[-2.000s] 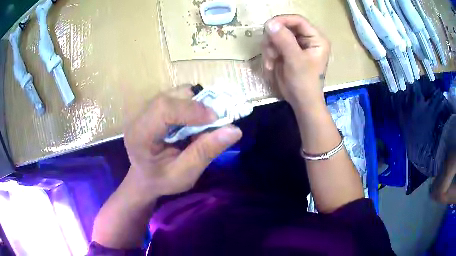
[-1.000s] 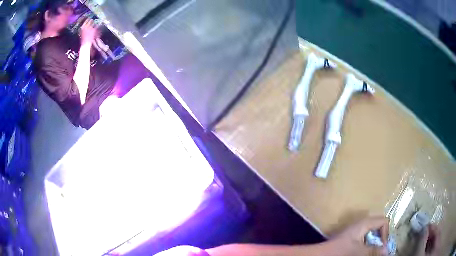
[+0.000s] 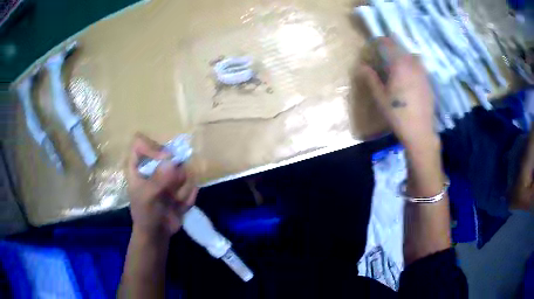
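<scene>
My left hand (image 3: 161, 190) is closed around a white leg-and-foot piece (image 3: 206, 232). Its foot end sticks out above my fingers and its greyer shank end points down to the right, past the table's front edge. My right hand (image 3: 404, 93) is at the near end of the group of white leg pieces (image 3: 436, 52) on the right; its fingertips are blurred, so I cannot tell whether it holds one. The small white dish (image 3: 235, 70) sits on the tan cardboard square (image 3: 246, 105) among brown spots.
Two leg pieces (image 3: 71, 117) lie at the table's left. A blue tote with a white liner sheet (image 3: 386, 216) is below the table edge at right. Another blue tote (image 3: 35, 268) is at lower left. Part of another person's arm (image 3: 525, 181) shows at the right rim.
The view swung left to a grey housing and a seated person, then back. My right hand has moved right to the leg group. My left hand now holds its piece with the shank pointing down.
</scene>
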